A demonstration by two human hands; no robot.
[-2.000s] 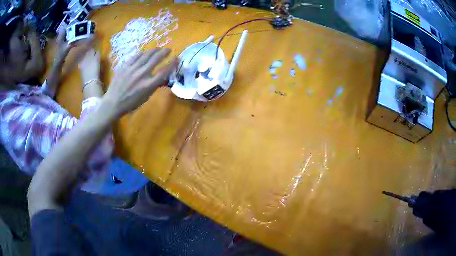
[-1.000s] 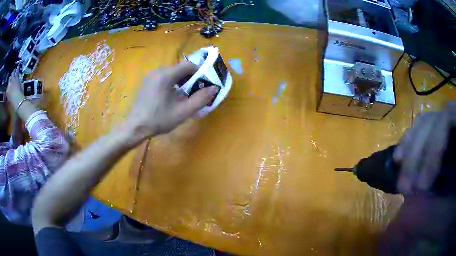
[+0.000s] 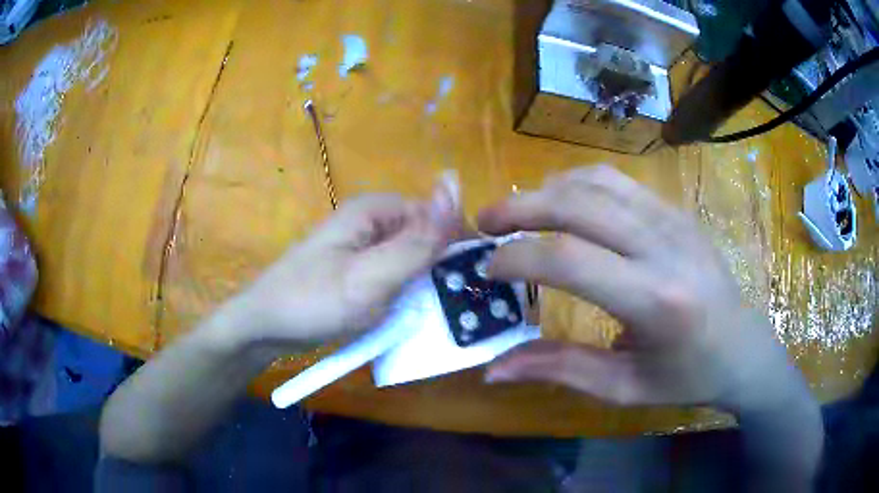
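A white camera housing (image 3: 424, 342) is held low over the table's near edge, tilted, with a white antenna (image 3: 332, 371) pointing down left. Its black square light board (image 3: 477, 294) with several pale dots faces up. My left hand (image 3: 357, 270) grips the housing from the left, its fingertips blurred above the board. My right hand (image 3: 617, 289) is around the board's right side, with the thumb below and fingers at the top edge. A thin twisted lead wire (image 3: 321, 154) sticks up beyond my left hand.
A screw feeder (image 3: 598, 87) stands at the far side. Right of it are a dark blurred barrel shape (image 3: 761, 67) and a black cord (image 3: 800, 116). A white unit (image 3: 831, 207) lies far right. Pale stringy parts (image 3: 58, 96) and bluish scraps (image 3: 354, 55) lie on the table.
The housing has come nearer to me and turned, its dotted board now showing. My right hand has let go of the screwdriver and moved to the housing. The view has shifted right.
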